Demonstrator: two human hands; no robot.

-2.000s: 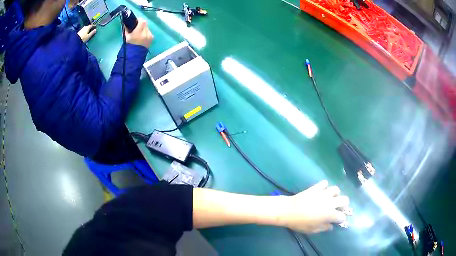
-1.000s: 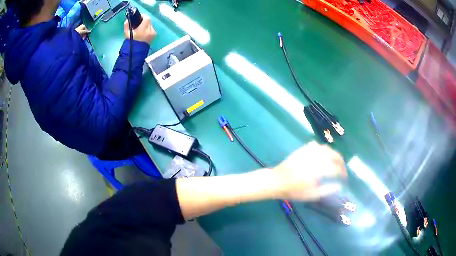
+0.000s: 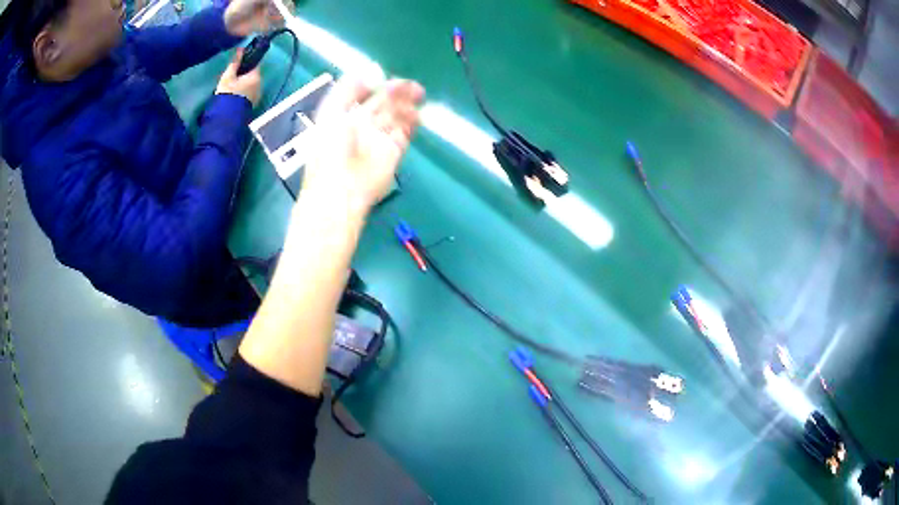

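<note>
My left hand [image 3: 367, 138] is bare and slightly blurred, raised over the grey-white screw feeder [image 3: 286, 128] and hiding much of it. Its fingers are partly spread and nothing shows in them. My right hand is out of the picture. A cable assembly [image 3: 621, 383] with a black connector pair and bright copper ends lies on the green mat in front. Its blue and red lead end [image 3: 409, 247] points toward the feeder. Another cable assembly [image 3: 527, 163] lies further back. More connectors [image 3: 823, 442] lie at the lower right.
A person in a blue jacket [image 3: 128, 187] sits at the left, holding a black tool [image 3: 253, 52]. A red-orange tray [image 3: 729, 44] is at the back right. A power adapter and cords [image 3: 353, 340] lie by the bench edge. Glare streaks cross the mat.
My left hand has moved from the connectors up and left to the feeder, leaving the connector pair uncovered. The cables appear shifted left and up. The other person's hands have moved.
</note>
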